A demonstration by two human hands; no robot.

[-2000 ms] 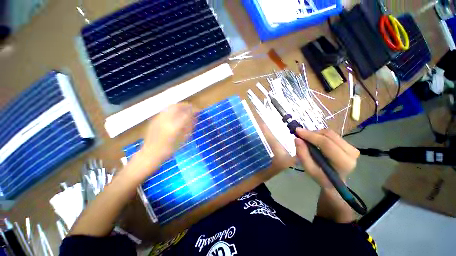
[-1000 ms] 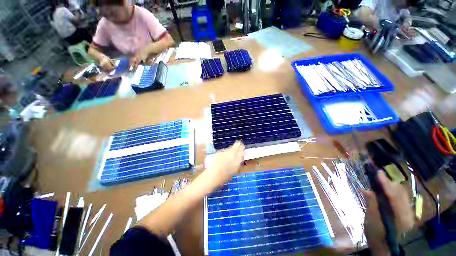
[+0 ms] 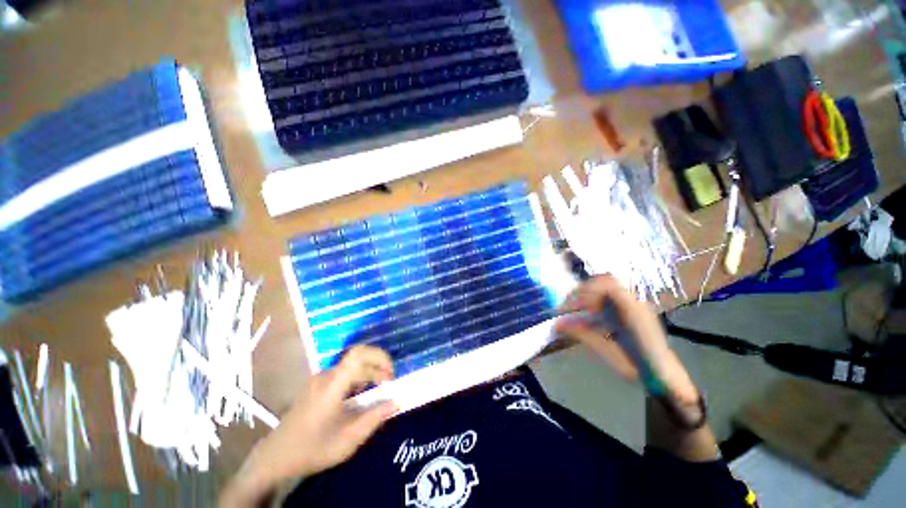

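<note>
The blue solar panel with thin silver lines [image 3: 437, 283] lies flat in front of me. A wide white strip [image 3: 472, 372] runs along its near edge, bowed a little. My left hand [image 3: 333, 412] pinches the strip's left end. My right hand [image 3: 616, 327] is at the strip's right end by the panel's near right corner; it still holds the soldering iron [image 3: 574, 264], whose dark front part shows above the fingers and points at the white strip pile. The iron's tip is blurred. Whether the right fingers also grip the strip is unclear.
A dark panel stack [image 3: 387, 74] and a long white strip [image 3: 397, 164] lie beyond. A blue panel stack [image 3: 109, 184] is far left. Strip piles lie left [image 3: 189, 357] and right [image 3: 621, 233]. The iron stand [image 3: 690, 149], black case [image 3: 760, 119] and blue tray [image 3: 651, 45] are upper right.
My left hand has moved from beyond the panel to its near left side. A white strip now shows along the near edge. My right hand has come in to the panel's near right corner. The view has tilted down.
</note>
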